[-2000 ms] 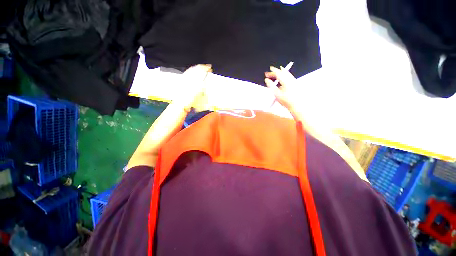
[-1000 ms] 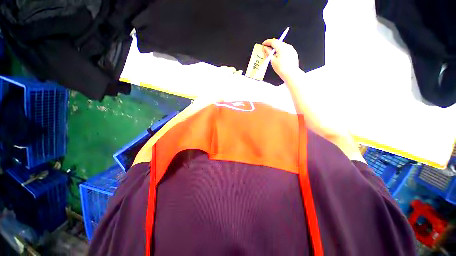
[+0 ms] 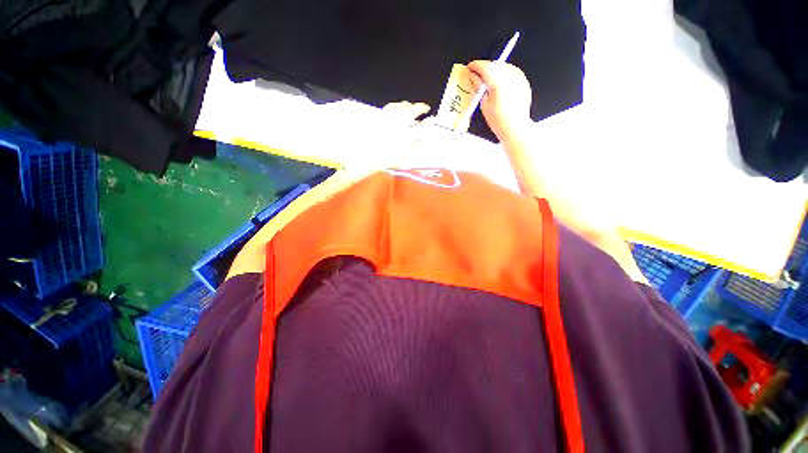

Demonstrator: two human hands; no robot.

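Observation:
A black garment piece [image 3: 354,44] lies flat on the white table. The tan-yellow card template [image 3: 455,95], with dark handwriting, lies at its near edge. My right hand [image 3: 503,91] holds the white marking pen [image 3: 508,47], its upper end pointing up and right, with fingertips at the card's right side. The pen's lower end is at the card's edge. My left hand [image 3: 400,115] is at the near edge of the cloth, left of the card, overexposed against the table; whether it touches the card I cannot tell.
A rumpled black pile [image 3: 97,80] overhangs the table at left. Another black pile [image 3: 753,88] lies at right. The table's yellow edge strip [image 3: 266,150] runs in front. Blue crates [image 3: 62,212] stand on the green floor at both sides, with a red object [image 3: 742,364] at lower right.
Two seconds ago the hands were apart and the card was not clearly visible. The right hand has moved up over the cloth, and the card now lies by it. The view has shifted slightly.

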